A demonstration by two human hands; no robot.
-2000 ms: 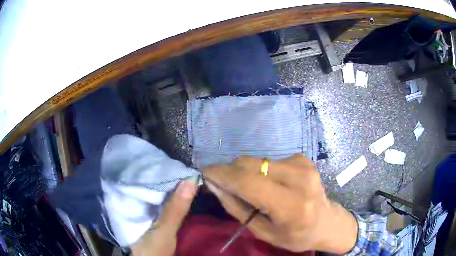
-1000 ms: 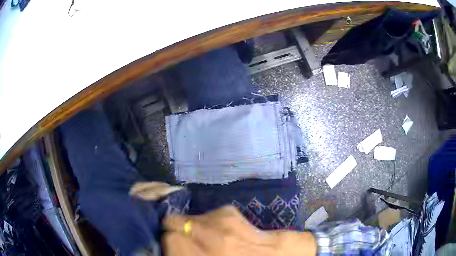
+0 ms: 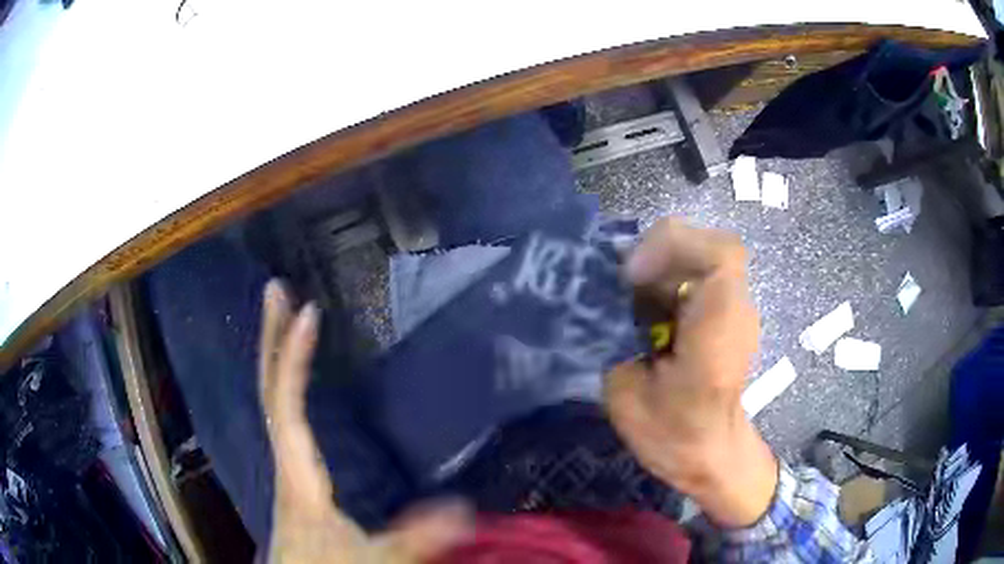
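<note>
A dark navy denim pocket piece [image 3: 440, 380] with white lettering is held up over the lap, blurred by motion. My right hand [image 3: 694, 364] grips its right end; a small yellow part, perhaps a tool handle, shows in the palm. My left hand [image 3: 303, 441] is raised at the piece's left, fingers apart, holding nothing visible; it is blurred and cut by the bottom edge. A pale grey-blue panel stack [image 3: 424, 284] lies behind the piece on the lap, mostly covered. Dark diamond-patterned fabric [image 3: 573, 474] lies below it.
A white table with a curved wooden edge [image 3: 440, 116] runs across the top. A metal bar [image 3: 633, 138] and dark hanging cloth [image 3: 793, 116] are beneath it. Paper scraps [image 3: 828, 326] litter the speckled floor at right. Dark fabric [image 3: 55, 441] lies at far left; papers stand at lower right.
The piece was grey side out in my hands, then mostly hidden low at the lap. Now its dark lettered side shows, my right hand is higher, and my left hand is open and apart from it.
</note>
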